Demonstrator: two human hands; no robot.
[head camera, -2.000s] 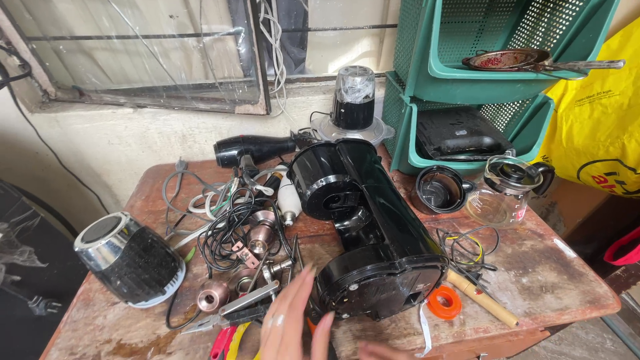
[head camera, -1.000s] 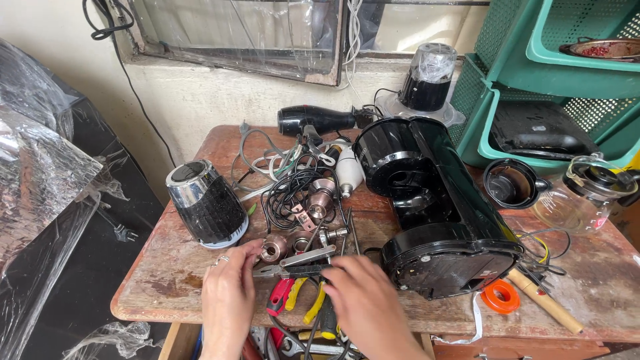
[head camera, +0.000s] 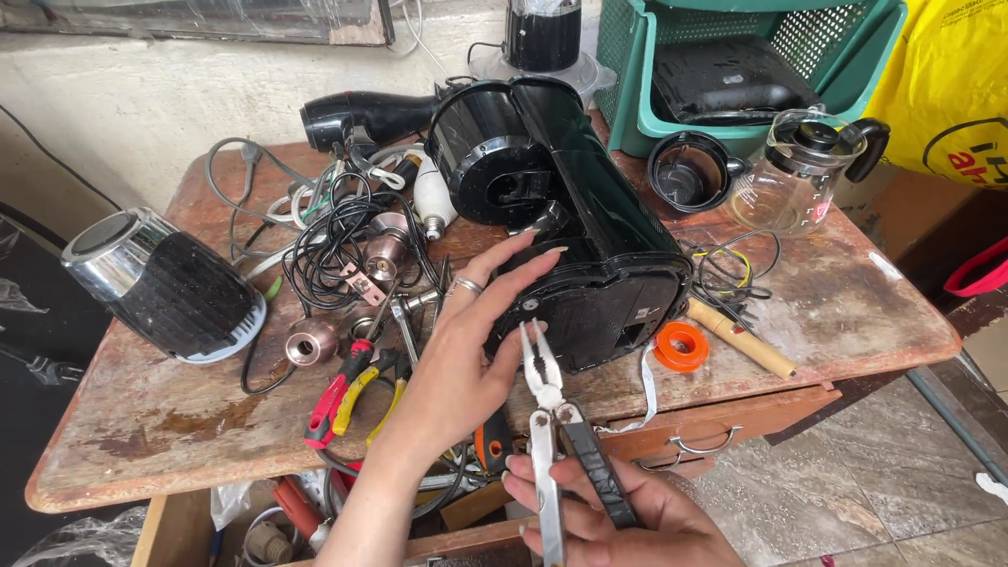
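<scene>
A black drip coffee maker (head camera: 583, 189) lies on its side on the worn wooden table (head camera: 850, 315), its base facing me. My left hand (head camera: 465, 346) rests on the edge of that base, fingers spread over the body and thumb near the plier tips. In my right hand (head camera: 614, 504) are folding multi-tool pliers (head camera: 545, 386), held by the handles, jaws slightly apart and pointing at a round screw spot on the base. Red-handled pliers (head camera: 339, 394) and a yellow-handled tool (head camera: 358, 398) lie left of my left wrist.
Tangled black cable (head camera: 323, 252), a copper-coloured door knob (head camera: 386, 256), a white bulb (head camera: 432, 197) and a hair dryer (head camera: 370, 118) lie to the left. At the right are a glass carafe (head camera: 787, 181), orange tape (head camera: 681, 346) and a green rack (head camera: 646, 87). Below, a drawer (head camera: 181, 528) stands open.
The multi-tool, on the table two seconds ago and between both hands one second ago, is now in my right hand with its plier jaws unfolded. My left hand has moved onto the coffee maker.
</scene>
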